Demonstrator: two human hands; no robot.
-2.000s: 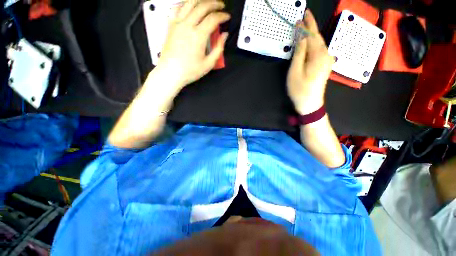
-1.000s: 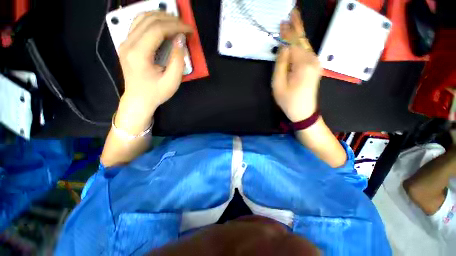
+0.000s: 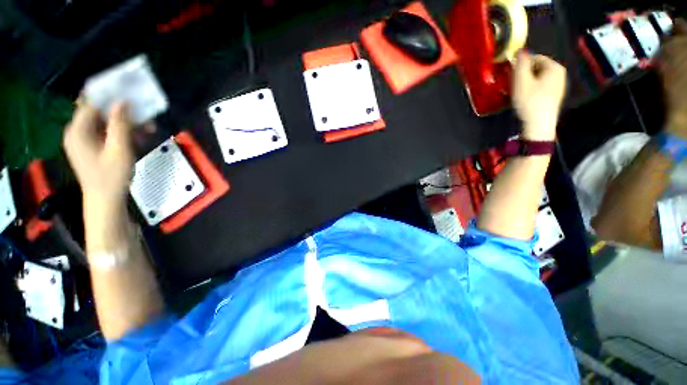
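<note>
My left hand (image 3: 102, 147) is raised at the far left, shut on a white square device unit (image 3: 126, 89), which is slightly blurred. My right hand (image 3: 539, 86) is at the tape dispenser (image 3: 474, 68), beside its pale yellow roll (image 3: 511, 28); its fingers are curled, and whether they hold tape cannot be seen. Three more units lie on the bench: one on a red foam pad at left (image 3: 167, 182), one in the middle with a thin dark lead across it (image 3: 248, 126), and one on a red pad at right (image 3: 340, 95).
A black mouse (image 3: 412, 37) sits on its own red pad (image 3: 397, 72). A red tray with units (image 3: 471, 180) is below the bench edge at right. Another person's arm (image 3: 640, 180) is at far right, near more units (image 3: 616, 50). Further units (image 3: 43, 292) stand at the lower left.
The view has turned and shifted right. My left hand has lifted a unit. My right hand has left the middle unit and moved right to the tape dispenser.
</note>
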